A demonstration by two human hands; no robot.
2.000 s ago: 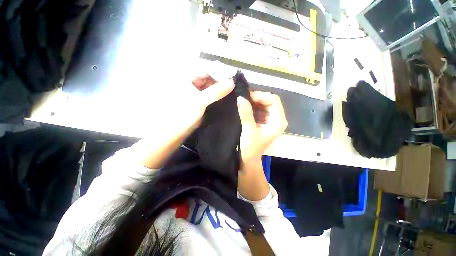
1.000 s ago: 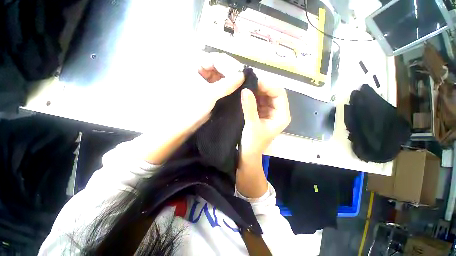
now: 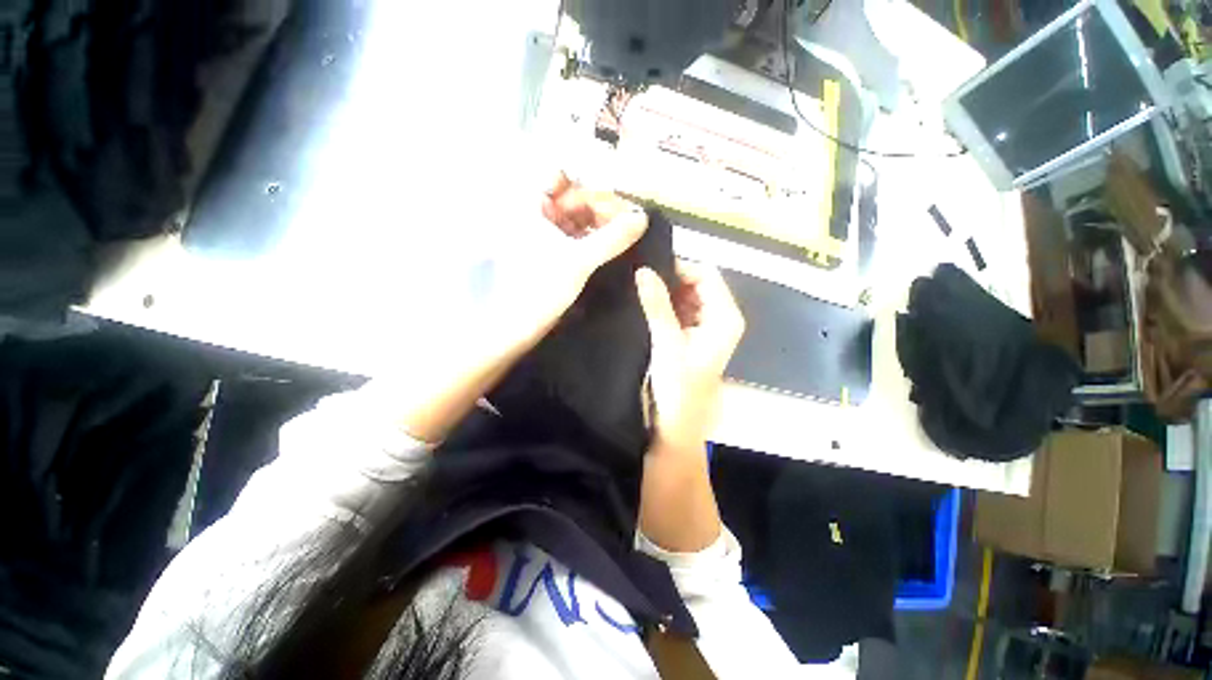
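Observation:
A black cut piece (image 3: 605,339) hangs between my two hands, its narrow top end just in front of the yellow-edged template (image 3: 744,153). My left hand (image 3: 585,239) pinches the piece's upper left edge with thumb and fingers. My right hand (image 3: 691,332) grips its right edge a little lower. The lower part of the piece merges with dark cloth over my lap. The dark sewing machine head (image 3: 645,33) is at the top centre; its needle cannot be made out.
A pile of black pieces (image 3: 984,365) lies on the table's right, two small black strips (image 3: 957,237) above it. Layered dark cloth (image 3: 100,120) is at the left. A blue bin (image 3: 946,545) with black cloth sits under the table edge. A grey screen (image 3: 1057,100) stands upper right.
The view has tilted so more of the machine head shows. My hands have moved slightly apart on the piece, and its top end looks flatter, less bunched.

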